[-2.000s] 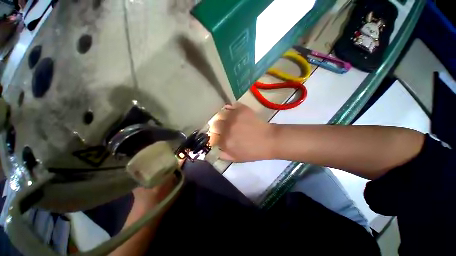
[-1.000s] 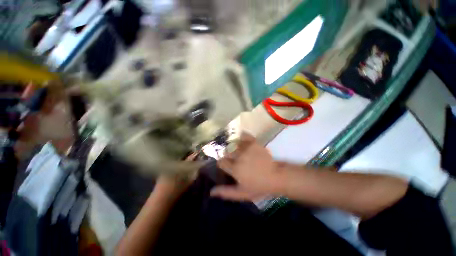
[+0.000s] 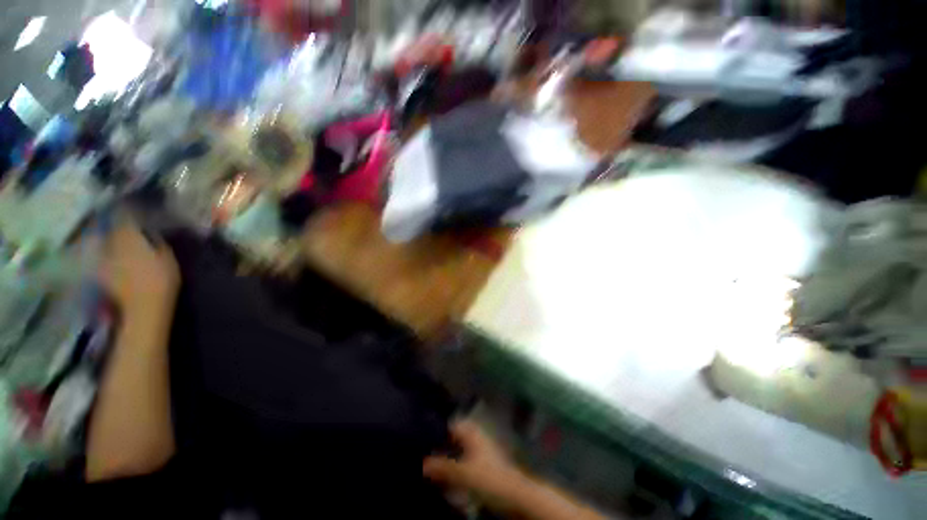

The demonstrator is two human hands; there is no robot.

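A large black cloth panel hangs between my hands, away from the sewing machine. My left hand is at its upper left corner and seems to grip the cloth edge. My right hand is at its right edge, low in the picture, with the cloth edge between thumb and fingers. The view is strongly blurred, so finger detail and any stitching are hidden.
The white table with a green taped edge is on the right. The blurred machine and a red scissor loop are at its far right. A grey and white cloth bundle and mixed cloth piles lie behind.
The view has swung left, so the machine now sits at the far right. The black cloth has moved from under the machine head to beside the table, spread between both hands.
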